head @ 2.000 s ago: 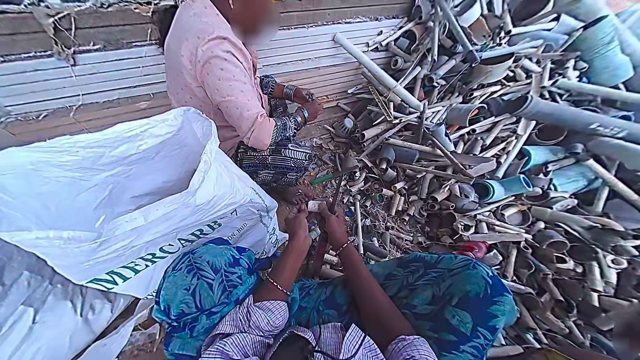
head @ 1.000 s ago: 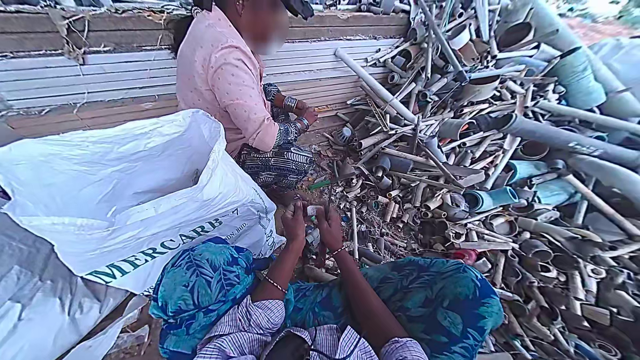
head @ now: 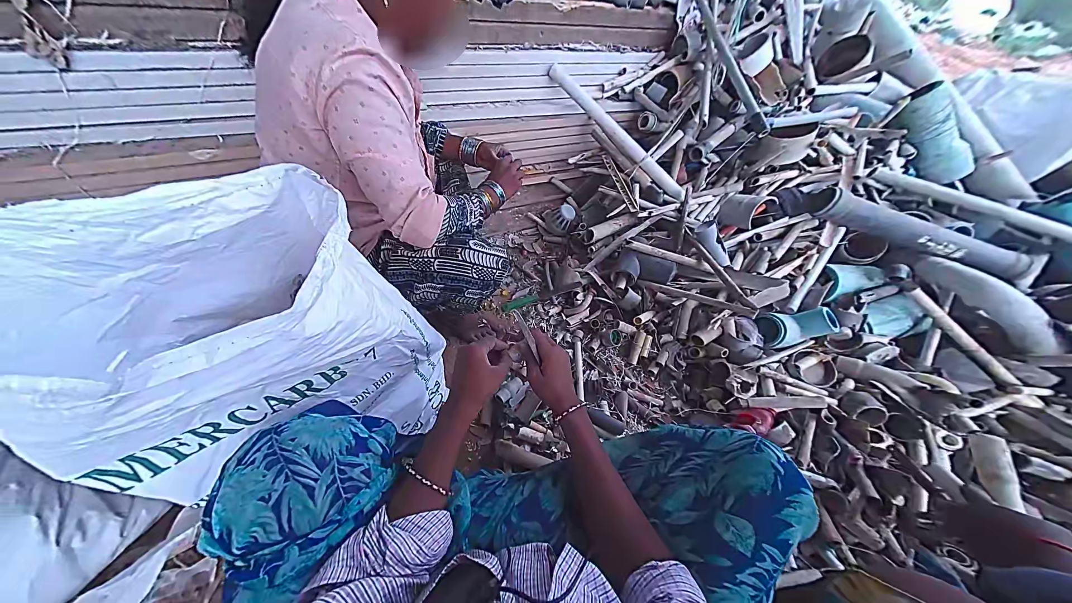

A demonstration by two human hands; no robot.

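Observation:
Both of my hands meet low over the ground, between my knees and the pile of pipe scraps. My right hand is closed on a thin blade-like tool that points up and away from me. Close beside it on the left, my left hand has its fingers bent together; whether a small piece is between them cannot be told. Short cut pipe pieces lie on the ground to the right of my hands.
A large white woven sack stands open at my left. Ahead, a person in a pink top sits by stacked boards. Plastic pipes and fittings are heaped on the right. Part of a limb shows at the lower right.
The small pale piece seen at my fingers in the earlier frames no longer shows there. My hands stay close together in front of me.

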